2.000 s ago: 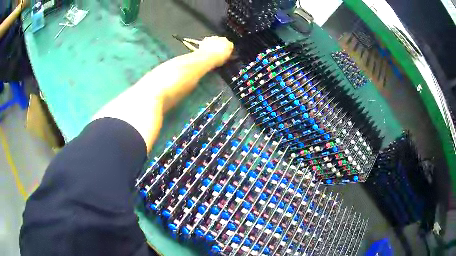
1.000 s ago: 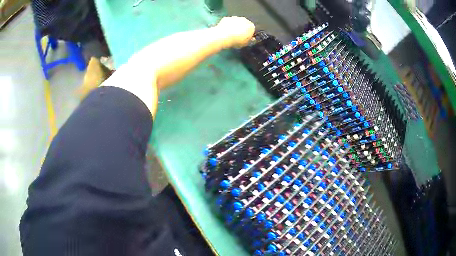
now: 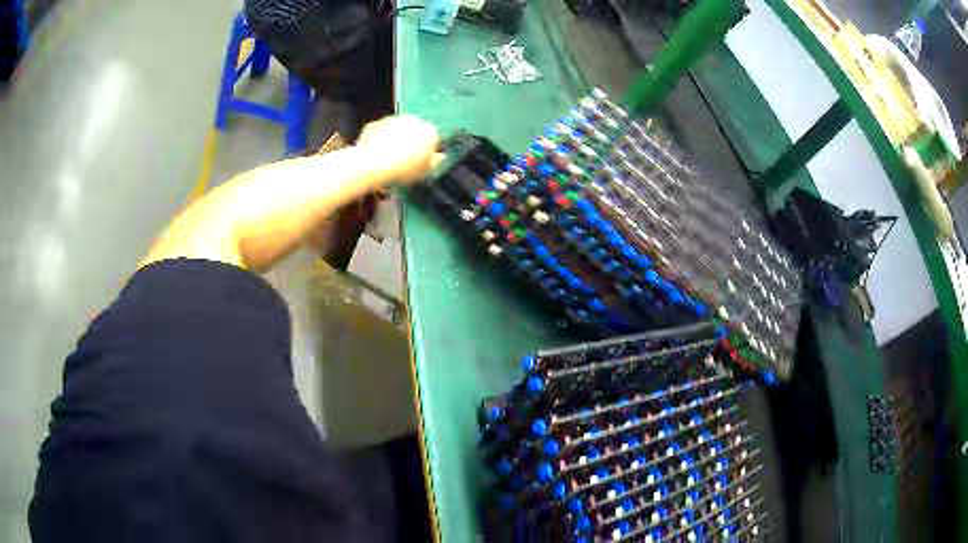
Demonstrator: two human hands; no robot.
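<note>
A black PCB magazine rack [image 3: 462,175] lies slanted across the green mat, filled with close parallel panels [image 3: 679,223] bearing blue, red, green and white parts. My left hand [image 3: 403,149], bare and blurred, reaches in from the lower left and is closed on the rack's far-left black end; its fingertips are hard to make out. A second group of upright panels [image 3: 637,456] with blue and white parts stands nearer to me at the lower right, close to the first rack. My right hand is not in view.
The green bench [image 3: 451,361] has its front edge on the left. A small pile of silvery pieces [image 3: 507,64] lies at the back. A green post [image 3: 690,53] rises behind the rack. A blue stool [image 3: 260,106] stands on the floor. A black wire-like holder [image 3: 839,239] is at the right.
The view has swung, showing more of the floor and bench front. My left hand and the slanted rack are now nearer the bench's front edge, and the rack is more turned and closer to the other panels.
</note>
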